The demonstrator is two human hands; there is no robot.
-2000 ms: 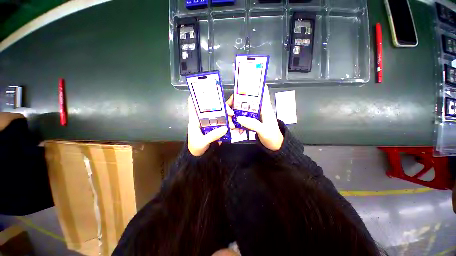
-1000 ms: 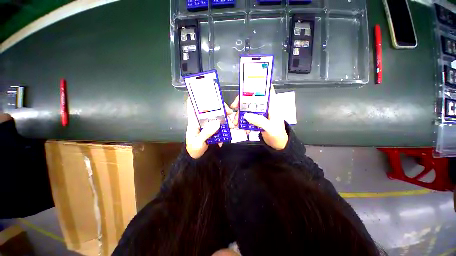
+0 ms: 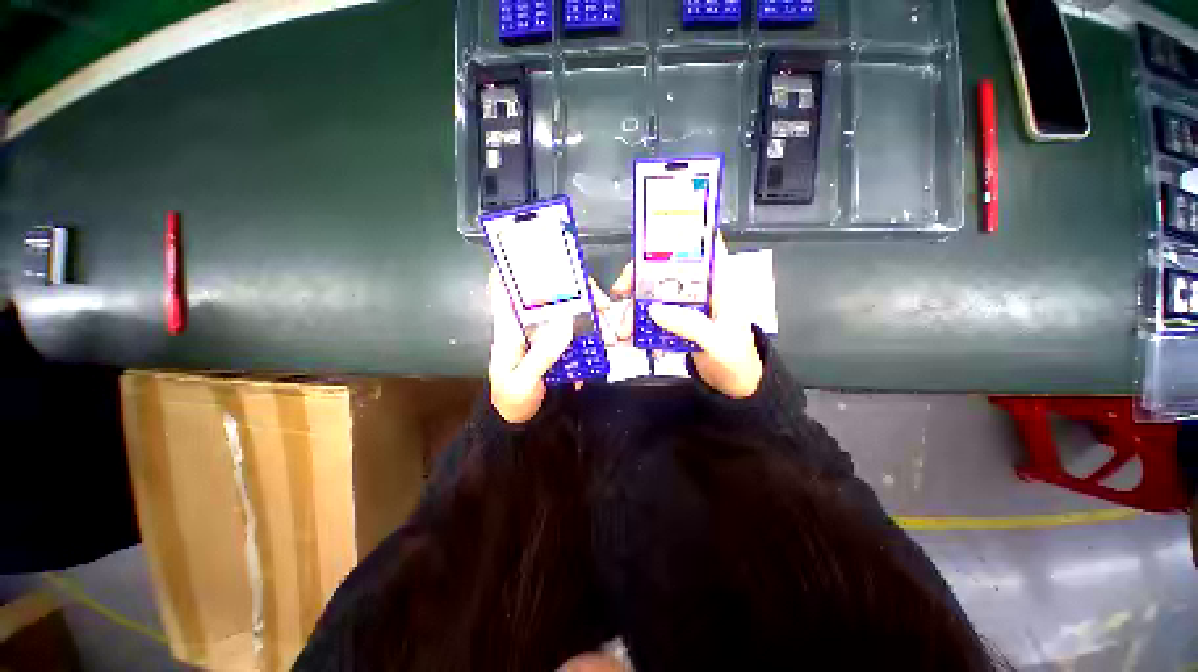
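Note:
My left hand [image 3: 519, 364] holds a blue keypad phone [image 3: 541, 267], tilted, its screen lit mostly white, my thumb over the upper keys. My right hand [image 3: 723, 344] holds a second blue keypad phone [image 3: 675, 223], nearly upright in view, its screen lit with coloured patches, my thumb at the top of its keys. Both phones are screen up, side by side and apart. Beyond them is a clear blister tray [image 3: 907, 232]. Two black phones lie back up in its near row, at left [image 3: 505, 138] and right of centre [image 3: 790, 129]. Several blue keypads show in its far row.
White slips [image 3: 758, 286] lie beside and below my hands. A red marker [image 3: 988, 155] and a smartphone [image 3: 1047, 68] lie right of the tray, another red marker [image 3: 174, 272] at left. A filled tray [image 3: 1156, 381] is at far right. Below are a cardboard box [image 3: 237, 505] and red stool [image 3: 1097, 446].
The right phone has shifted slightly right, and its screen now shows coloured patches. Both thumbs have moved up toward the top keys. The view has shifted, showing more of the far row.

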